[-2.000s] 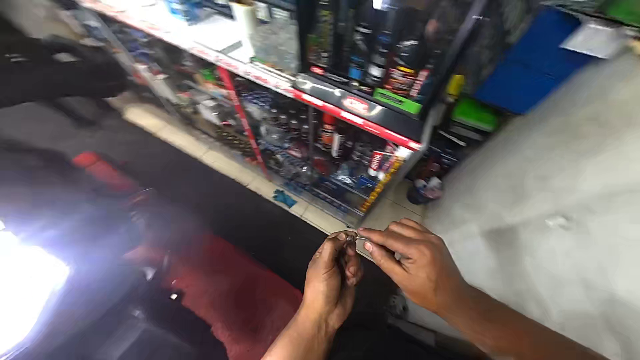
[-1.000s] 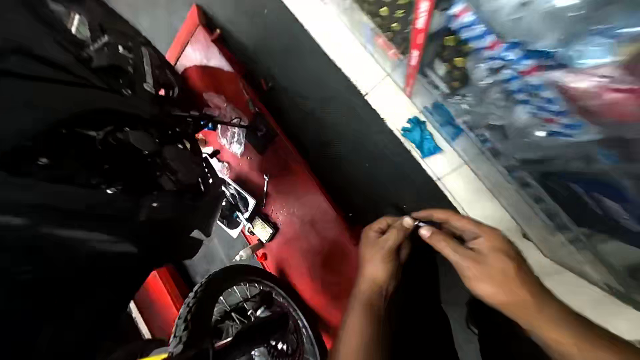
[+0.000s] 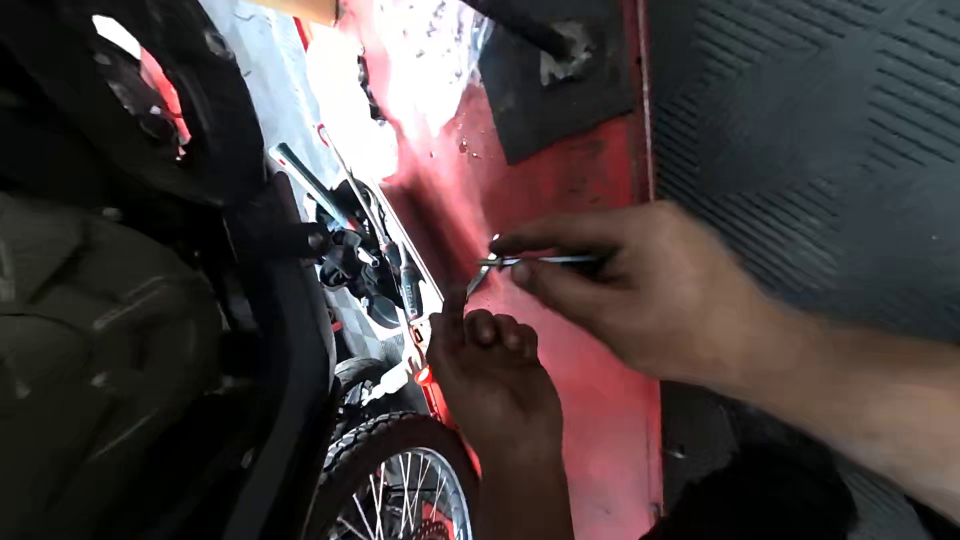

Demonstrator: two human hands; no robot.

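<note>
My right hand (image 3: 637, 285) pinches a thin metal rod-like part (image 3: 551, 260) between thumb and forefinger, its tip pointing left. Below and left of that tip is my left hand (image 3: 499, 375), its forefinger raised and its other fingers curled. Whether it holds anything small cannot be seen. Behind both hands, a small metal wrench (image 3: 480, 281) lies on the red metal platform (image 3: 600, 427), partly hidden by my left hand. The dark motorcycle body (image 3: 112, 337) fills the left side.
A tray (image 3: 409, 251) with tools, including a screwdriver (image 3: 409, 289), sits along the platform's left side. A spoked wheel (image 3: 405, 480) stands at the bottom. A dark cloth or mat (image 3: 559, 97) lies on the platform at the top. Ribbed black flooring (image 3: 810, 150) extends along the right.
The view has swung from the shelves to the red platform beside the motorcycle. My hands, together before, are now apart, with the thin part in my right hand.
</note>
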